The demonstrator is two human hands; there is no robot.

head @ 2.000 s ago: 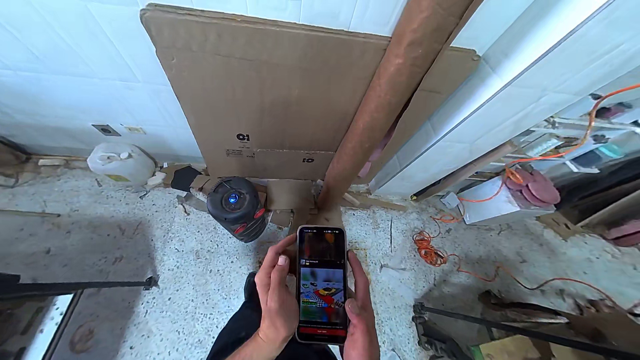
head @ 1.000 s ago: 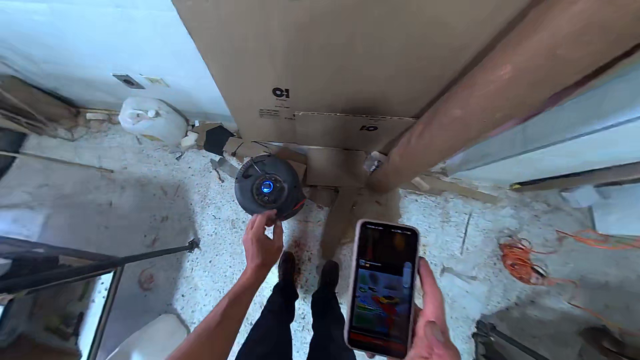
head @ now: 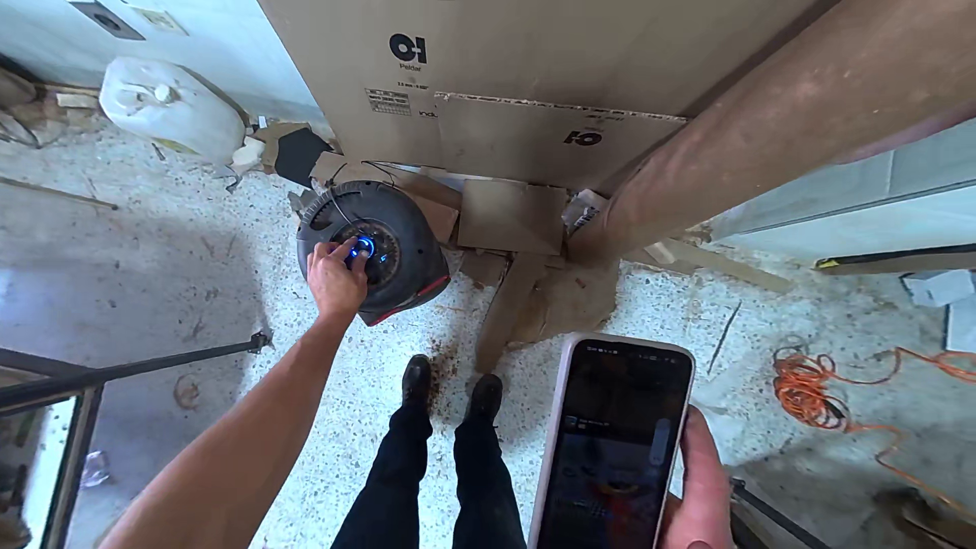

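My left hand [head: 337,278] reaches down to a black portable speaker [head: 404,229] with red trim, its thumb and fingers on the blue-lit round knob [head: 363,248] on top. The speaker stands on the speckled floor in front of cardboard pieces. At the lower right my right hand [head: 698,488] holds a smartphone [head: 614,450] in a pale case, screen up and lit, with a dark picture on it. Part of that hand is hidden behind the phone.
Large cardboard sheets [head: 503,69] and a thick brown cardboard tube [head: 732,130] lean at the wall. A white plastic jug [head: 171,107] stands at left. An orange cord [head: 808,389] lies coiled at right. Black metal frame bars [head: 175,362] reach in at lower left.
My left hand has left the phone, which both hands held two seconds ago, and has come to the speaker's top knob. My right hand keeps the phone. The view has moved closer to the speaker.
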